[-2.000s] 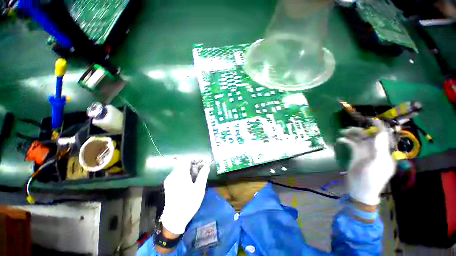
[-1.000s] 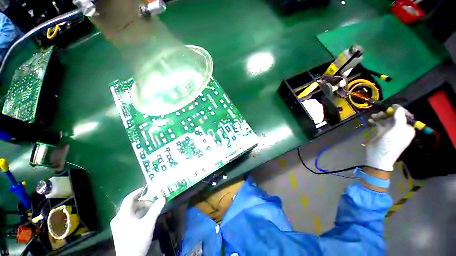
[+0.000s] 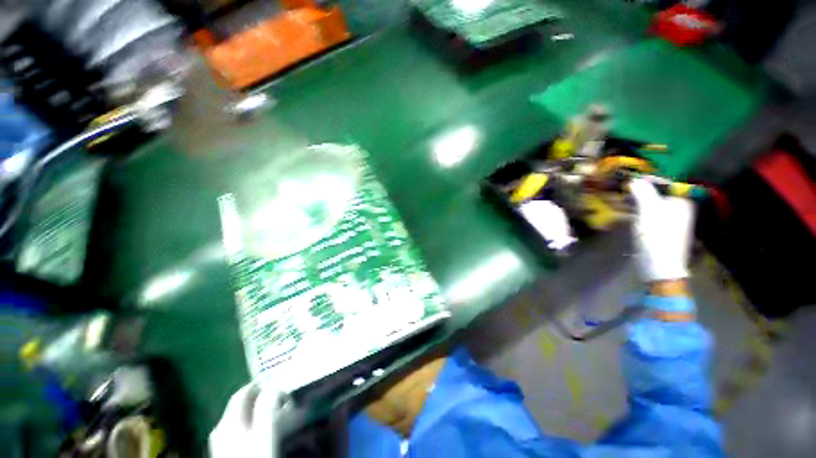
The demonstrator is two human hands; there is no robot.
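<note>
The green printed circuit board (image 3: 344, 291) lies on the green mat with white markings facing up, its front edge near the bench edge. The clear fume extraction hood (image 3: 300, 201) is over its far left part. My left hand (image 3: 246, 425), in a white glove, is at the board's front left corner, cut off by the lower edge; blur hides what its fingers hold. My right hand (image 3: 664, 233), in a white glove, is closed around the soldering iron (image 3: 687, 190) at the right tool bin (image 3: 546, 246). The iron's green and yellow end shows beside the hand; its tip is blurred.
An orange bin (image 3: 277, 43) stands at the back. Other boards lie at the far left (image 3: 58, 219) and far back (image 3: 488, 20). The left tool bin (image 3: 170, 402) is at the lower left. A red object (image 3: 684, 25) is at the back right.
The view has swung and is more blurred. My right hand has moved from beyond the bench edge to the right tool bin, with the iron. My left hand stays at the board's corner.
</note>
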